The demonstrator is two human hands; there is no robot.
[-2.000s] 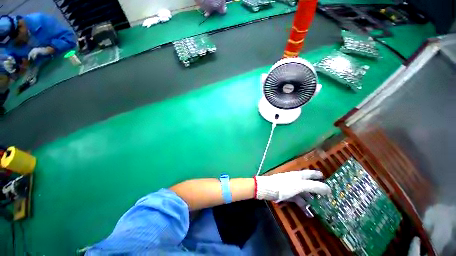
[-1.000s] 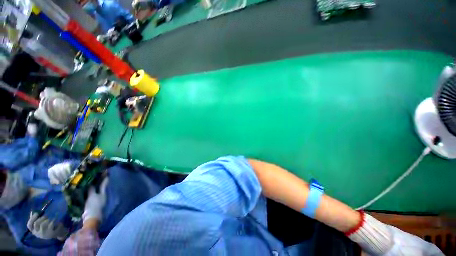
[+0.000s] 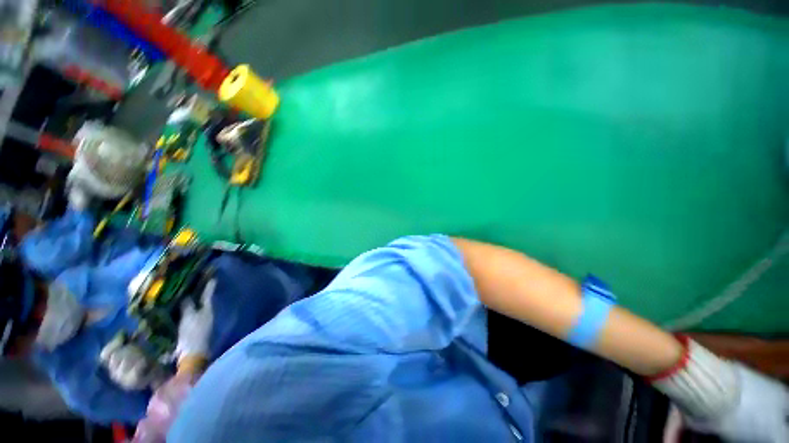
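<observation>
My left hand (image 3: 751, 400) is in a white knit glove with a red cuff edge. It is blurred and cut off by the lower right edge of the head view, so its fingers and anything in them are hidden. A blue wrist strap (image 3: 592, 313) sits on my left forearm, above the glove. A sliver of the reddish-brown grate (image 3: 763, 353) shows beside the glove. My right hand is out of view. No circuit board in front of me shows.
A green-matted bench (image 3: 519, 147) stretches ahead, with a dark conveyor belt (image 3: 381, 30) behind it. A yellow cylinder (image 3: 249, 92) stands at its left end. People in blue with white gloves work at the left. A white cable (image 3: 731, 290) crosses the mat at right.
The view has swung left and down. The fan, the board on the grate and the hood have left the picture, and my left hand now lies at the lower right edge.
</observation>
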